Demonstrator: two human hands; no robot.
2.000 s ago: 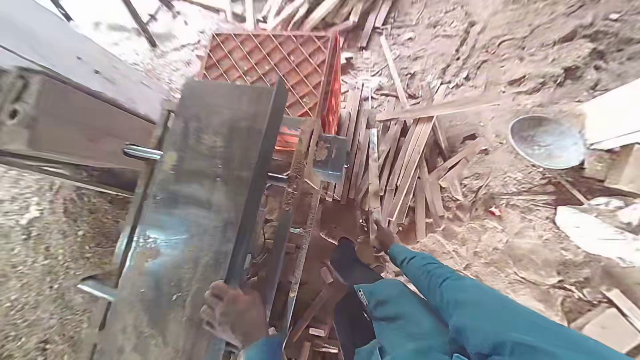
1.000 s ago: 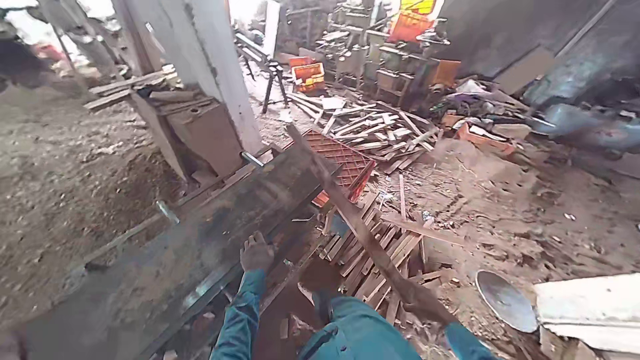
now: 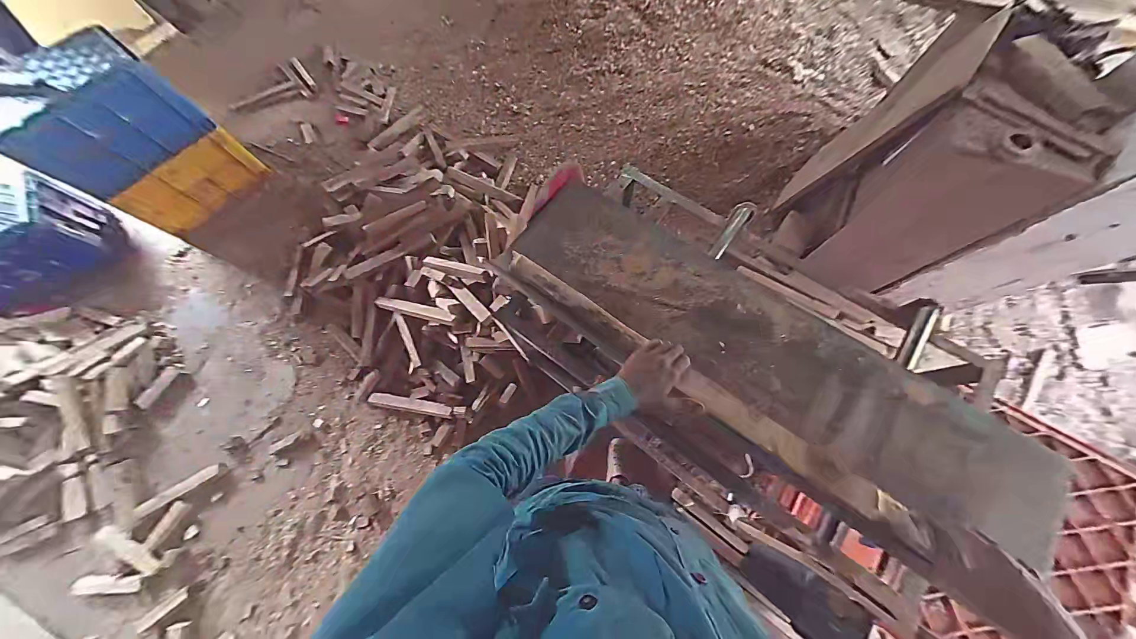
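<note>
My left hand (image 3: 655, 371), in a teal sleeve, reaches over the near edge of a long dark metal table top (image 3: 745, 337), its fingers closed around a long wooden strip (image 3: 763, 426). The strip lies lengthwise along that edge, running from upper left to lower right. Its lower right end is blurred. My right hand does not show. Metal rods (image 3: 733, 232) stick out at the table's far side.
A heap of short wood pieces (image 3: 417, 231) lies beyond the table's left end, with more pieces (image 3: 115, 382) at far left. A blue and yellow container (image 3: 133, 124) stands upper left. A red plastic crate (image 3: 1096, 524) is lower right, a large brown box-like object (image 3: 941, 186) upper right.
The view has swung strongly to the left. The wooden strip, raised in my right hand a second ago, now lies along the table with my left hand on it.
</note>
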